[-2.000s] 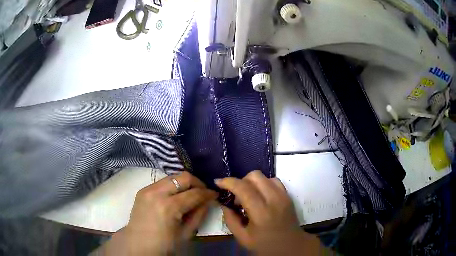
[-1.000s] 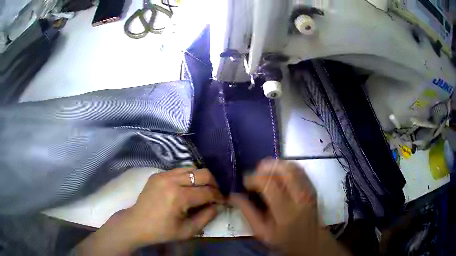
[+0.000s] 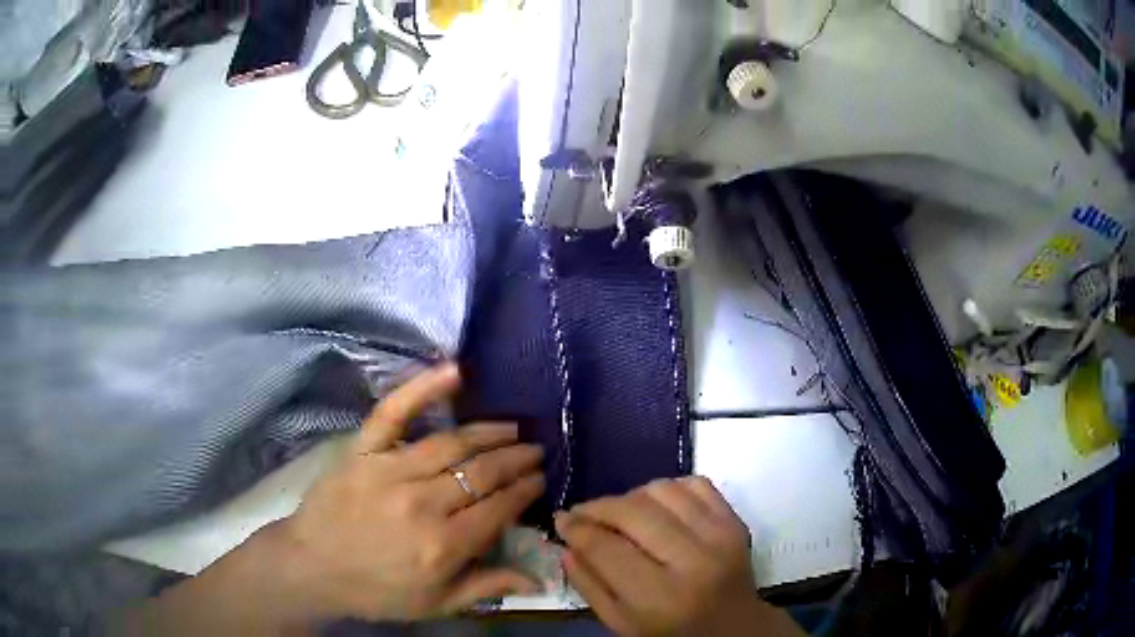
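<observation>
A navy band (image 3: 616, 373) with pale stitching runs from under the machine head (image 3: 579, 112) towards me. The grey striped garment (image 3: 224, 324) is spread at its left. My left hand (image 3: 417, 510), with a ring, lies over the garment and the band's left edge, fingers spread and index finger extended. My right hand (image 3: 666, 548) has its fingers bent and pinches the band's near end at the front. The needle and presser foot cannot be made out behind the head parts.
Folded dark pieces (image 3: 871, 361) lie under the machine arm at right. Scissors (image 3: 361, 75) and a black phone (image 3: 271, 40) lie at upper left. A yellow tape roll (image 3: 1095, 404) is at the right edge. White cloth (image 3: 62, 56) is heaped in the upper left corner.
My left hand has opened from its pinch at the band's end and spread flat over the cloth. My right hand has come down to the band's end. The garment's striped fold looks flatter.
</observation>
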